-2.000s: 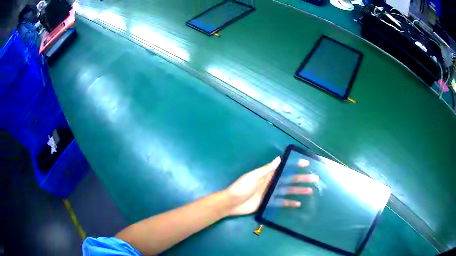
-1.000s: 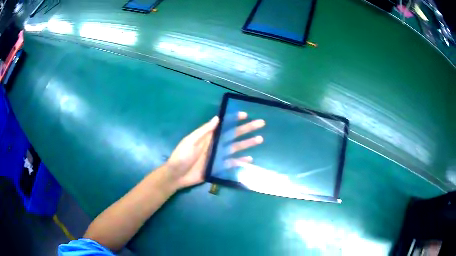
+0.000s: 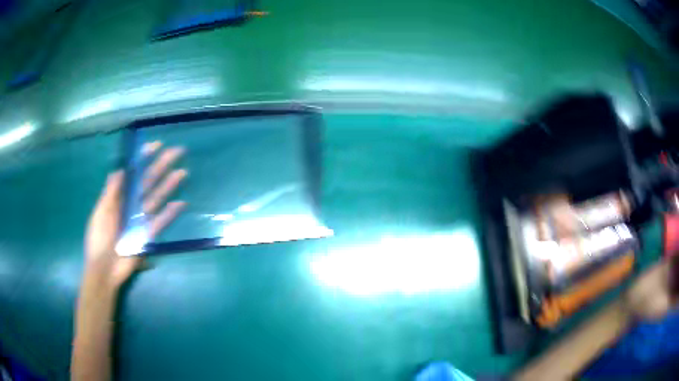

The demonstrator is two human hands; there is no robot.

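My left hand [image 3: 141,201] holds a clear touch panel [image 3: 231,175] with a dark border by its left edge, over the green bench. The fingers show through the glass. A black fixture [image 3: 558,149] stands at the right, with a clear plate [image 3: 577,227] and an orange strip [image 3: 588,290] at its front. My right hand [image 3: 655,286] is blurred at the right edge, on the red clamp handle [image 3: 671,234]. The frame is blurred, so its finger grip shows only roughly.
Another dark-bordered panel [image 3: 201,24] with a gold tab lies on the far strip of the green bench [image 3: 402,178], cut off by the top edge. A dark-edged item [image 3: 26,78] lies at the far upper left. A blue sleeve shows at the bottom.
The view has swung right. The fixture has come fully into view, and my right hand now shows at the red handle. My left hand still holds the panel, now at the left of the picture.
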